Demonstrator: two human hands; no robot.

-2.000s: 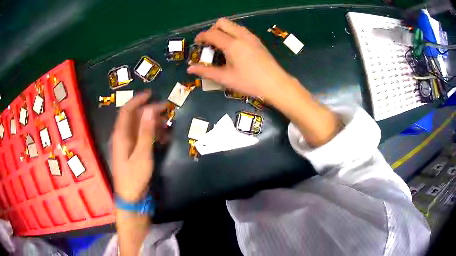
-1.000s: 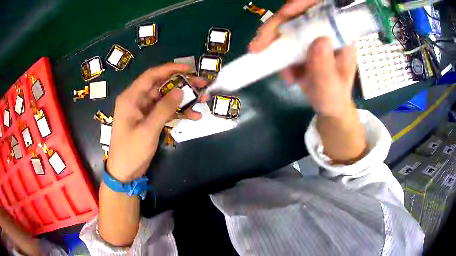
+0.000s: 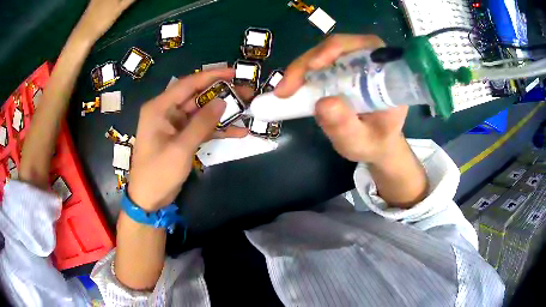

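Note:
My left hand (image 3: 173,135), with a blue wrist strap (image 3: 149,214), holds a watch housing (image 3: 220,105) tilted between thumb and fingers. My right hand (image 3: 353,111) grips the glue syringe (image 3: 371,84), a thick clear-white tube with a green cap and hose. Its tip is at the right edge of the held housing; whether it touches cannot be told. Below the housing lies a white paper piece (image 3: 236,151), partly hidden by my left hand. More housings lie just behind the syringe tip, one of them (image 3: 257,43) fully visible, others partly covered.
Several housings (image 3: 136,62) and display modules (image 3: 122,155) lie on the dark green surface. A red tray (image 3: 84,234) is at left, with another person's arm (image 3: 51,114) reaching over it. A white perforated board (image 3: 428,18), dispenser items and hoses are at right; wrapped cartons (image 3: 515,204) lie lower right.
Over two seconds, my left hand took up a housing and my right hand the syringe. Since one second ago the syringe has turned more level. Another person's arm has come in at left.

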